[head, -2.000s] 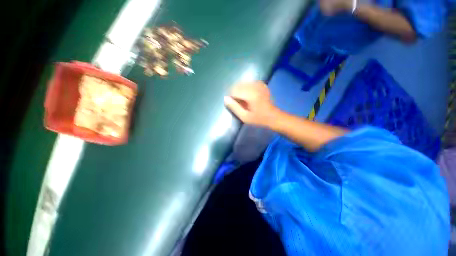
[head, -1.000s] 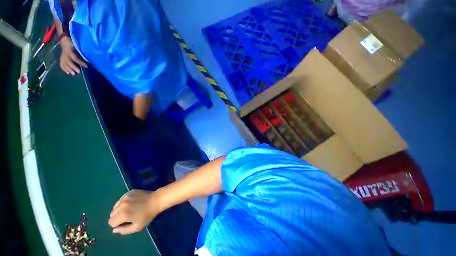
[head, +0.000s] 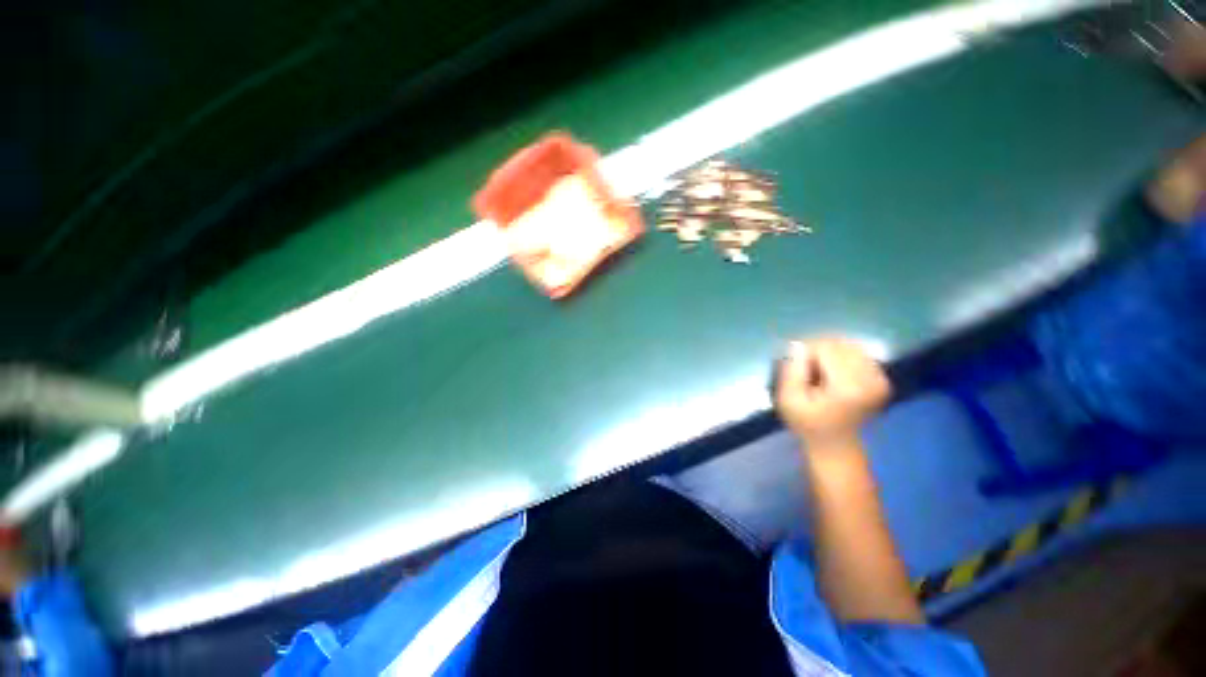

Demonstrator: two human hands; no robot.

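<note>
An open red-orange bin (head: 536, 169) stands across the white strip, with pale tan pieces (head: 573, 236) filling its near side. A loose pile of small dark and pale gold parts (head: 725, 208) lies on the green mat just right of the bin. My right hand (head: 831, 384) rests at the mat's near edge, below and right of the pile, away from it. Its fingers are curled in and no object shows in it, though the picture is blurred. My left hand is not in view.
The green mat (head: 397, 397) runs along a white strip (head: 331, 307). Another person's sleeve (head: 60, 632) is at the far left. Another person in blue (head: 1124, 337) sits at the right, with a blue stool (head: 1018, 437) and yellow-black floor tape (head: 1018, 545).
The view has swung back from the floor, pallet and cartons to the bench. The red bin is in view again, and the pile shows whole. My right hand stays curled at the edge.
</note>
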